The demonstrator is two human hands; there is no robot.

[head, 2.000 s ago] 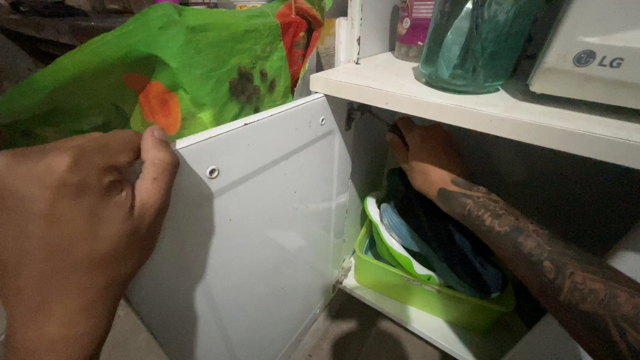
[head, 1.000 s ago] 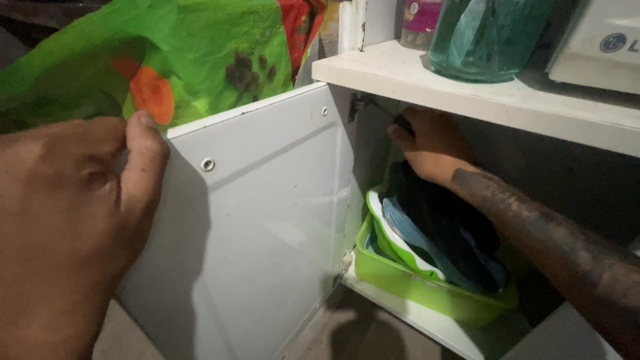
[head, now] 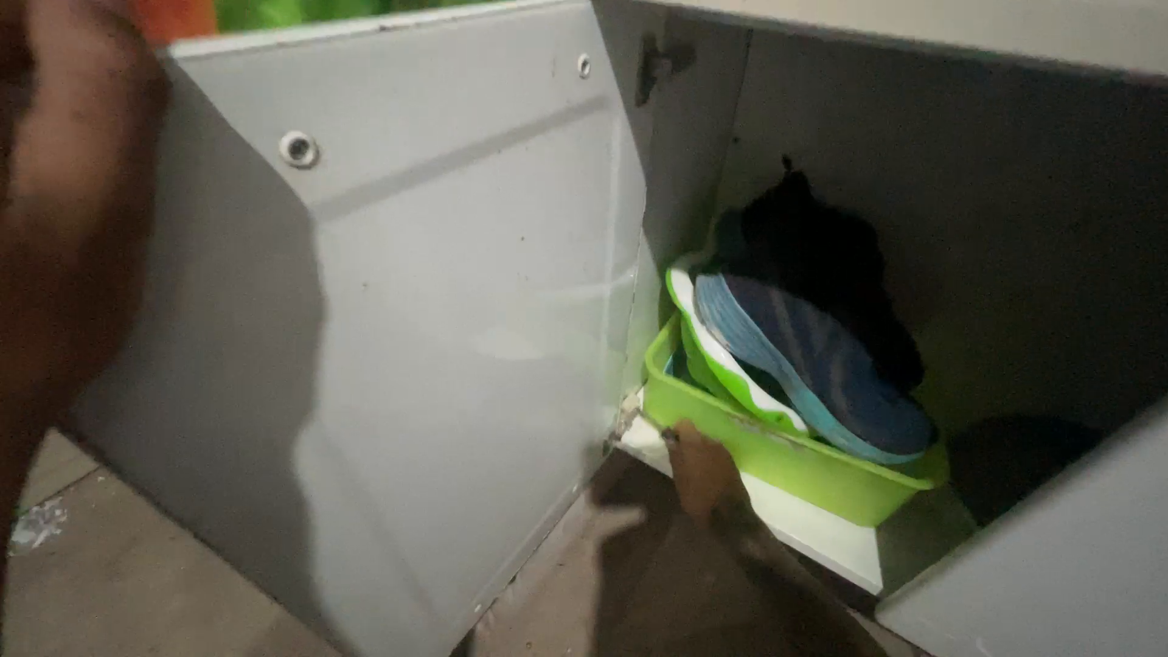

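At the left edge my left hand (head: 82,182) grips the top corner of a white cabinet door (head: 474,301), which stands swung out and shows two round fittings. My right hand (head: 707,474) is blurred and low, in front of a green plastic basin (head: 794,456) and close to the door's bottom hinge area (head: 630,415). A small dark bit shows at its fingertips; whether it is a tool I cannot tell. The upper hinge (head: 652,68) sits on the cabinet's side wall. Blue shoe insoles (head: 821,365) and a black cloth-like item (head: 821,246) lie in the basin.
A white shelf (head: 958,27) runs above the opening. Another pale panel (head: 1058,547) juts in at the lower right. Tiled floor (head: 155,575) lies below the door, and part of a green and orange bag (head: 274,14) shows behind its top edge.
My right hand has moved down from the upper hinge, where it held a dark-handled tool, to the lower hinge area. My left hand stays at the door. The view has tilted down and come closer.
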